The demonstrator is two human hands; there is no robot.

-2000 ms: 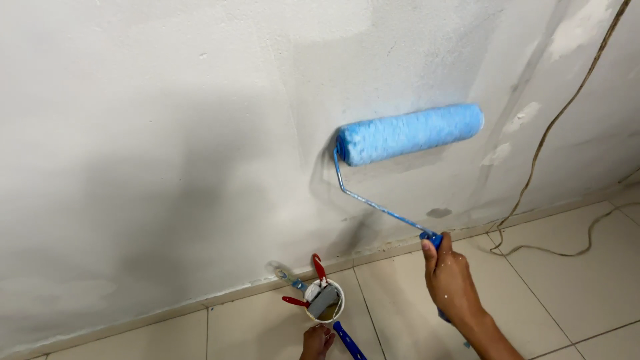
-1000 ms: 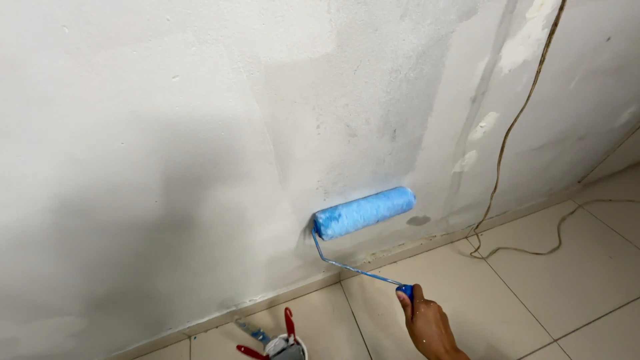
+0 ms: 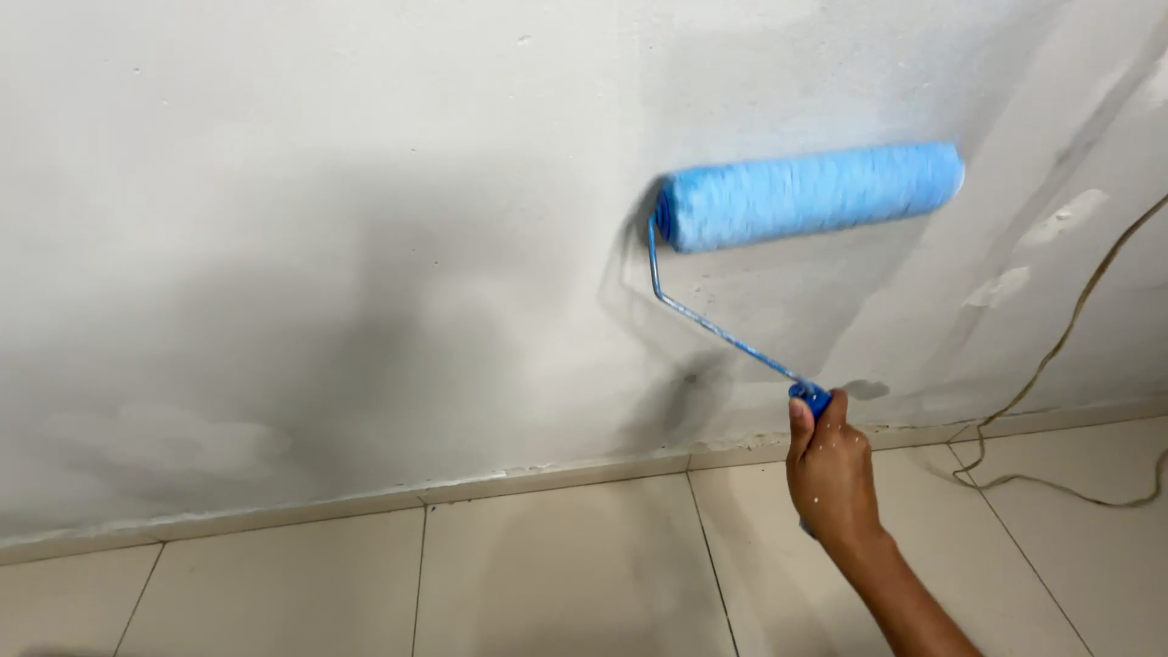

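Note:
My right hand (image 3: 832, 465), flecked with white spots, is closed around the blue handle of a paint roller (image 3: 812, 196). The thumb lies along the top of the handle, and the metal frame runs up and left to the roller's left end. The fluffy blue sleeve lies nearly level against the grey-white wall (image 3: 493, 219), its right end slightly higher. A darker, damp-looking area surrounds the sleeve on the wall. My left hand is outside the view.
A low tile skirting (image 3: 566, 470) runs along the foot of the wall. Below it lie beige floor tiles (image 3: 566, 566). A thin brown cord (image 3: 1058, 347) hangs down at the right and curls over the floor. Pale filler patches (image 3: 1068, 217) mark the wall there.
The roller has moved up the wall from its lower place one second ago. The container with red-handled tools, seen earlier on the floor, is out of view, as is my left hand.

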